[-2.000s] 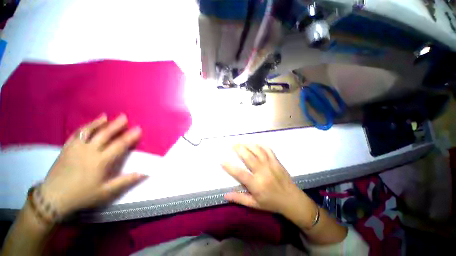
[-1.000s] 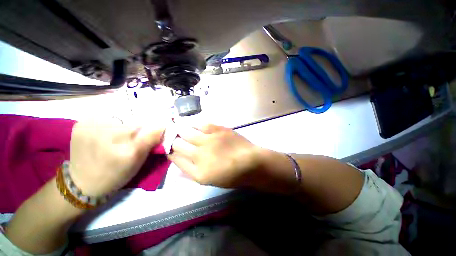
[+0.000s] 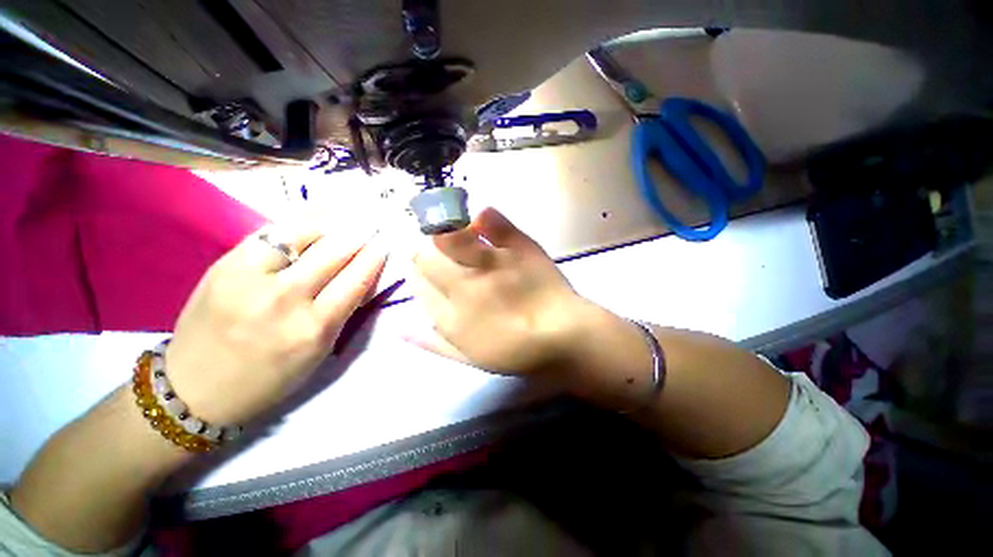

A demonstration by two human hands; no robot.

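The magenta panel [image 3: 131,239] lies at the left of the white table and runs under my left hand towards the needle area. My left hand [image 3: 267,310] holds it down with fingertips near the needle; a narrow bit of magenta shows right of the fingers. My right hand [image 3: 495,299] is just right of it, fingers curled beneath the grey tension dial [image 3: 441,209]. Glare and the machine head [image 3: 566,27] hide the foot, the needle and what the right fingertips touch.
Blue-handled scissors [image 3: 697,163] lie on the machine bed [image 3: 593,207] right of the needle, with a small blue-and-metal tool [image 3: 539,128] beside them. A black rectangle, possibly a phone [image 3: 871,239], lies at the right end. Ridged grey edging [image 3: 359,470] borders the table near me.
The view has come closer to the machine. The panel and both hands moved from open table to the needle area. Since one second ago, the panel's left part has shifted up and the left hand has flattened.
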